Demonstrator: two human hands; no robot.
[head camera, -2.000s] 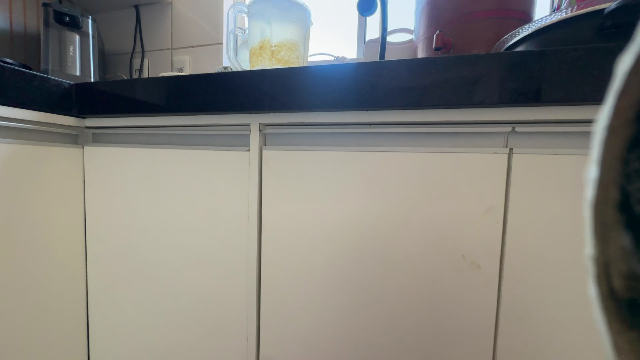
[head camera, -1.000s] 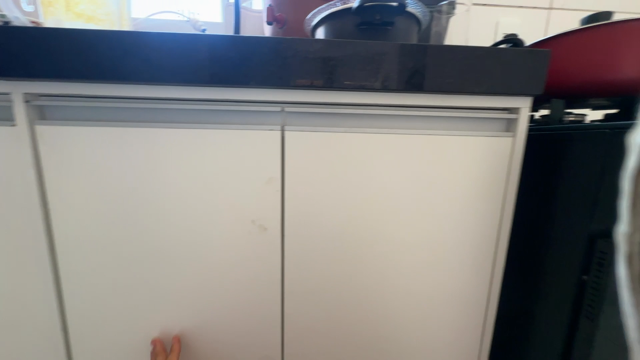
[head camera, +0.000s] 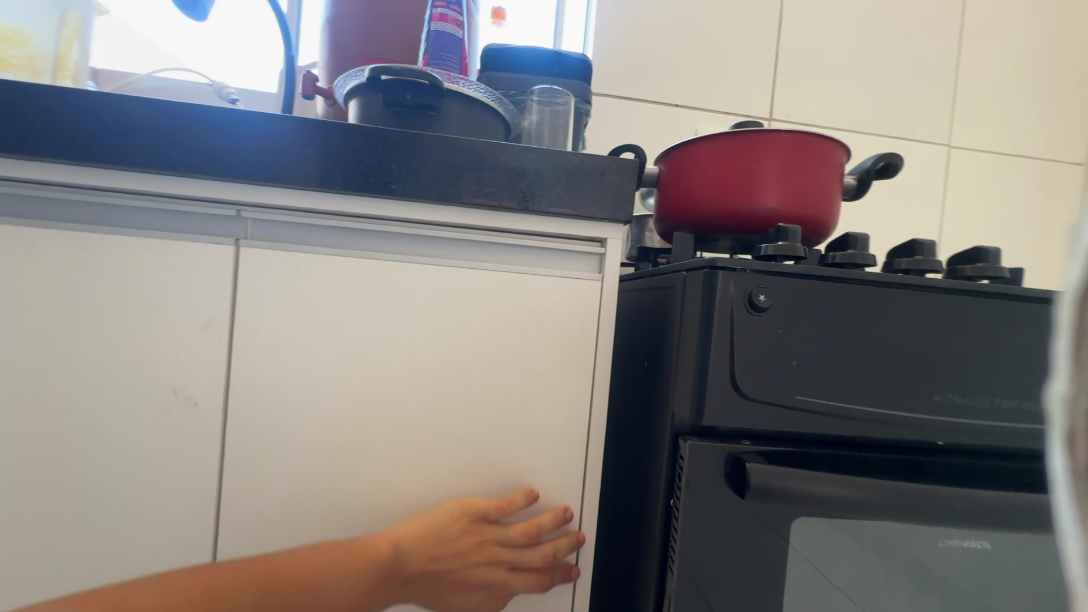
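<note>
My left hand (head camera: 489, 548) reaches in from the lower left, its back toward me and its fingers spread to the right. It holds nothing and lies against or just in front of the white cabinet door (head camera: 408, 365), with the fingertips near the door's right edge. The thumb cannot be made out. My right hand is out of view. Left of this door is another white cabinet door (head camera: 110, 382); both are closed.
A black stove (head camera: 867, 348) stands right of the cabinet, with a red pot (head camera: 752, 183) on top. The dark countertop (head camera: 340, 161) holds a dark lidded pot (head camera: 425, 106) and a clear glass (head camera: 548, 117). A blurred pale thing (head camera: 1069, 408) borders the right edge.
The view has swung right, bringing in the stove and red pot. My left hand, out of view at first and then only fingertips at the bottom, now shows with its forearm.
</note>
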